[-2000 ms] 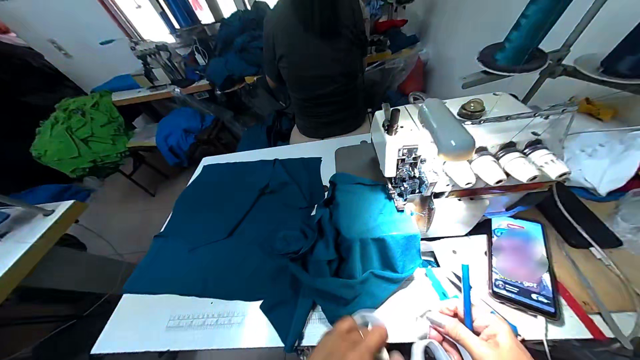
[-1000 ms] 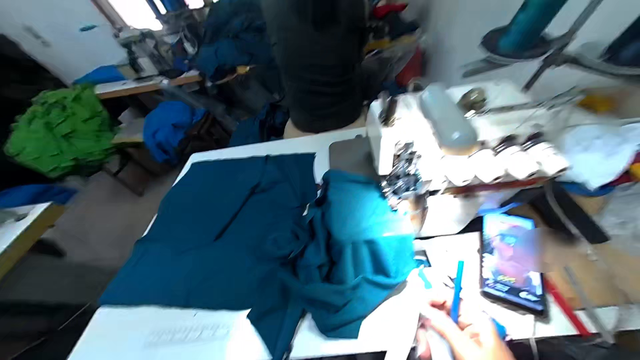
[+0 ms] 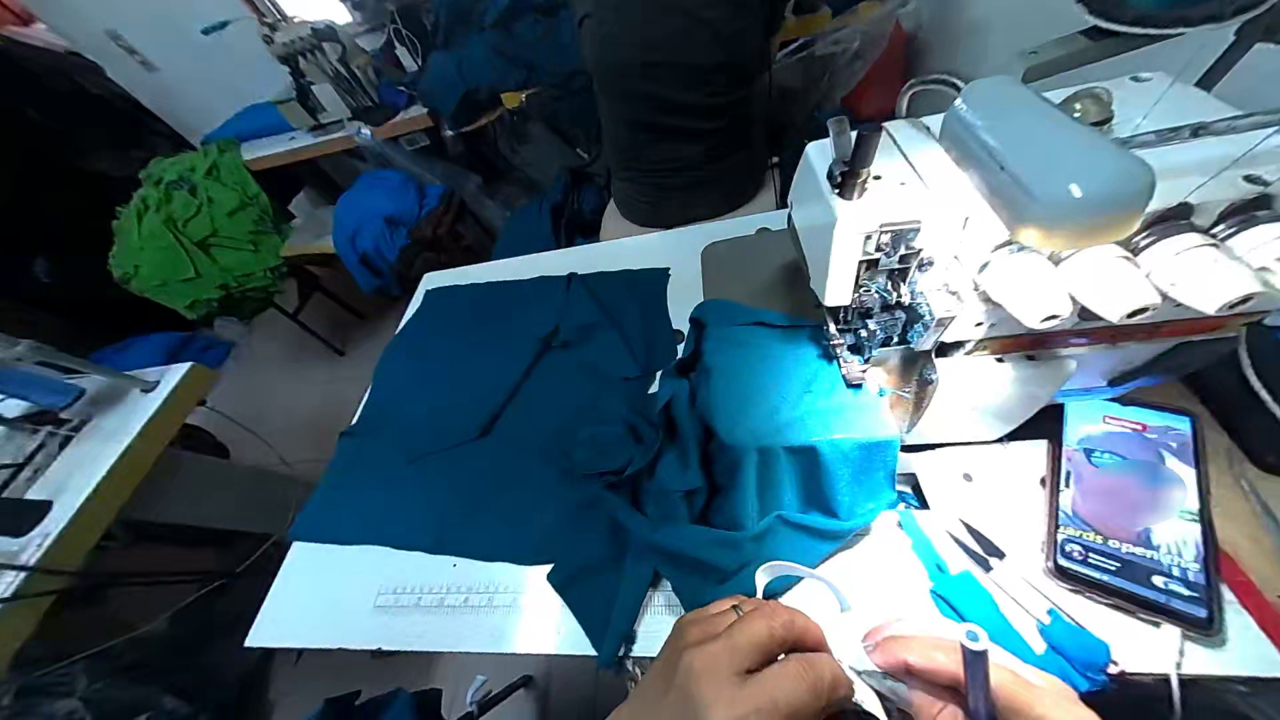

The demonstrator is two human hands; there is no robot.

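Note:
My left hand, a ring on one finger, grips a narrow white elastic band at the table's front edge. Close to its right, my right hand holds the band's other part between thumb and fingers; a dark blue pen-like stick stands up at that hand. Teal fabric lies spread over the table, its bunched right part reaching below the presser foot of an overlock sewing machine. Thread snips and bright blue fabric strips lie beyond my right hand.
A smartphone with a lit screen lies at the right. Thread cones stand beside the machine. A person in dark clothes sits beyond the table. Green fabric and blue fabric are heaped at the left. Another table's edge is at the far left.
My left hand, out of clear sight one second ago, shows again at the front edge, on the white band. The teal fabric has stayed in place. The view has shifted.

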